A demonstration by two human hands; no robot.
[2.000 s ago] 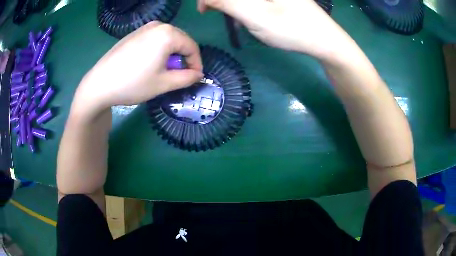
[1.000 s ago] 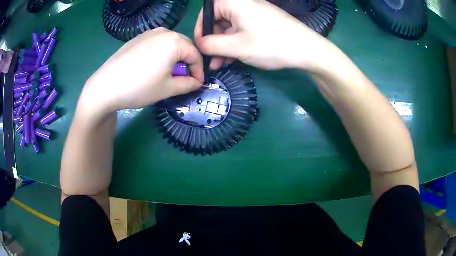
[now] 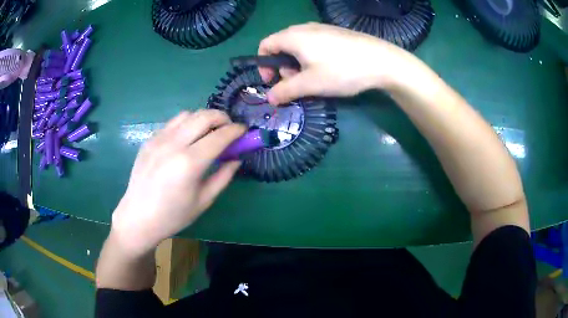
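Note:
A round black ribbed fan housing (image 3: 314, 133) lies on the green bench with its shiny hub (image 3: 286, 121) facing up. My left hand (image 3: 180, 168) holds a purple battery cell (image 3: 244, 144) at the hub's lower left; its dark end is over the hub. My right hand (image 3: 311, 62) holds a dark slim hand tool (image 3: 265, 61) lying sideways above the housing's upper edge. My right fingertips are at the hub's upper part, near thin reddish leads. The tool's exact kind cannot be told.
Purple cells (image 3: 62, 112) lie heaped at the left by a dark edging strip (image 3: 26, 130). Black ribbed housings (image 3: 202, 25) stand along the far side, and another (image 3: 507, 25) is at the far right. A pale pink ribbed piece (image 3: 12, 65) is at far left.
My left hand has moved down and left of the hub, bringing the purple cell low over it. The tool in my right hand has turned from upright to sideways. The view has shifted slightly.

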